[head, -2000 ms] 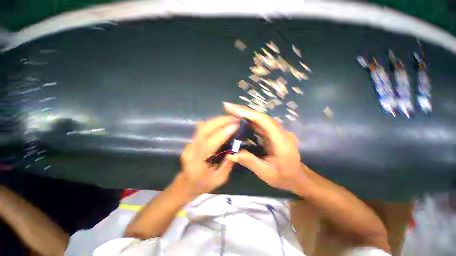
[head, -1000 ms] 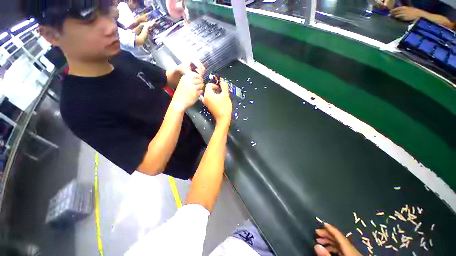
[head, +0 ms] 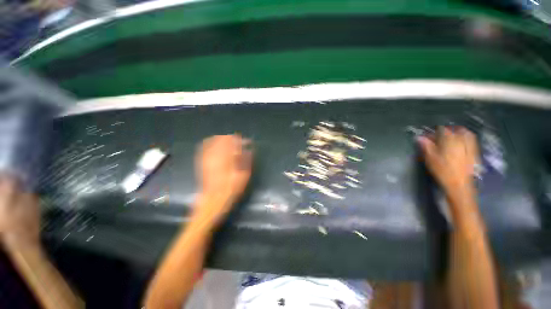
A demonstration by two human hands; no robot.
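Note:
The picture is blurred. My left hand is curled, back up, over the dark belt left of the strip pile; its fingertips are blurred and any small thing in them cannot be made out. My right hand reaches to the units at the right, fingers bent down and partly covering them; its grip is hidden. Cream and tan strips lie in a loose pile between my hands. A unit with a white face lies slanted, left of my left hand.
Tiny white scraps are scattered at the left of the belt. Another person's hand and forearm show at the left edge, beside a blurred grey shape. A white rail and green strip run beyond.
The view has swung from the neighbouring worker back to the belt. My left hand has come back from beside that worker's hands. My right hand has moved beyond the strip pile to the units.

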